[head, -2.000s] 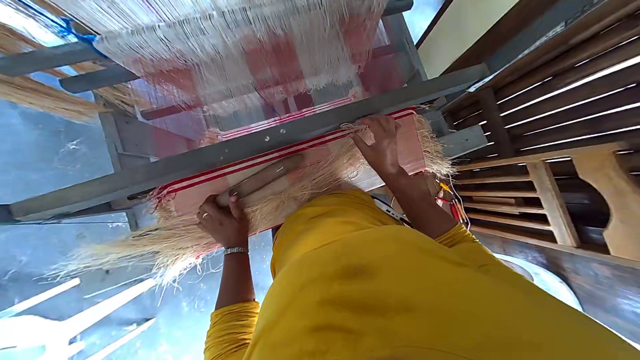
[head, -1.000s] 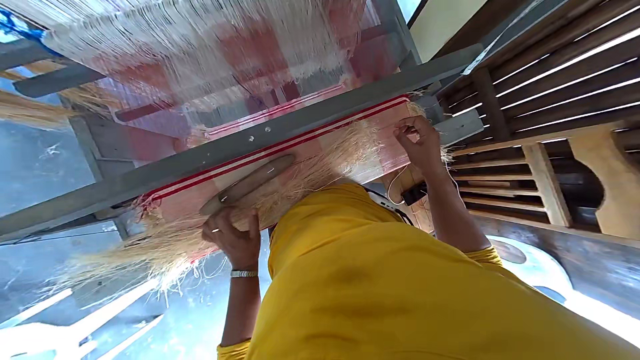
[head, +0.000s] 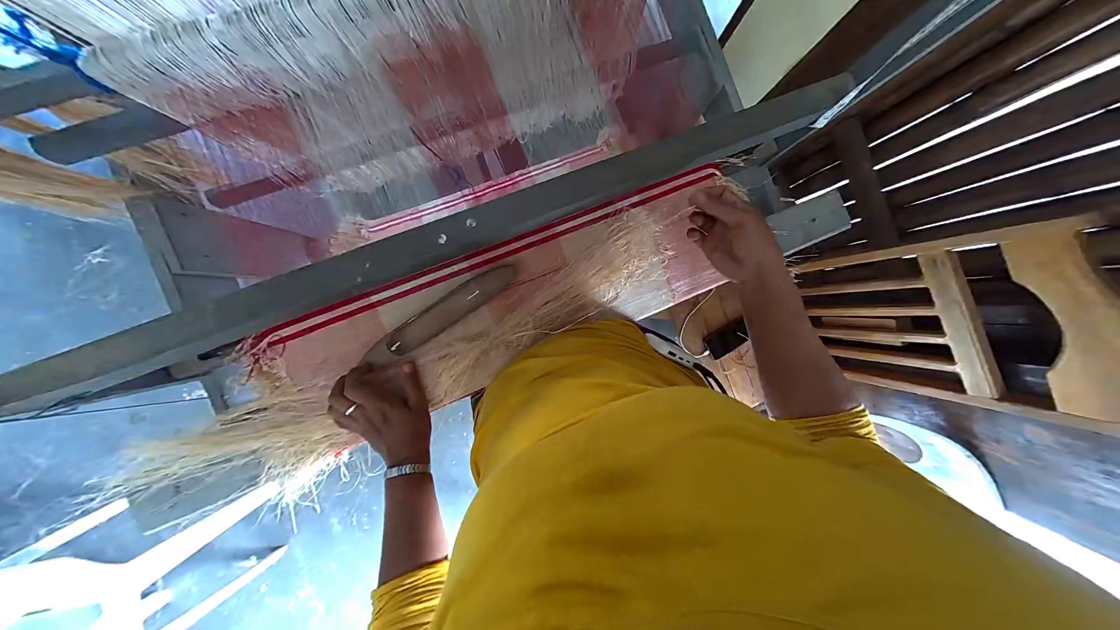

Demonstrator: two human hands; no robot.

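A loom's grey wooden front beam [head: 525, 206] runs slantwise across the view. Below it lies woven cloth [head: 538, 262], pink and pale with two red stripes. Loose straw-coloured fibres [head: 560, 306] are spread over the cloth. A long wooden weaving shuttle [head: 451, 311] rests on the cloth at a slant. My left hand [head: 385, 407] is at the shuttle's lower left end, on the cloth and fibres; whether it grips the shuttle I cannot tell. My right hand [head: 733, 232] is over the cloth's right edge, thumb and fingertips close together; a held fibre is too fine to make out.
White and pink warp threads [head: 437, 70] stretch behind the beam. A fibre bundle [head: 219, 442] hangs past the cloth's left edge. At right stands a wooden bench [head: 962, 324] beside a slatted wall [head: 980, 131]. A black object with a cable [head: 726, 337] lies near my right forearm.
My right hand has moved away from the fibres to the cloth's right edge. My left hand, earlier on the shuttle, has shifted towards its lower end.
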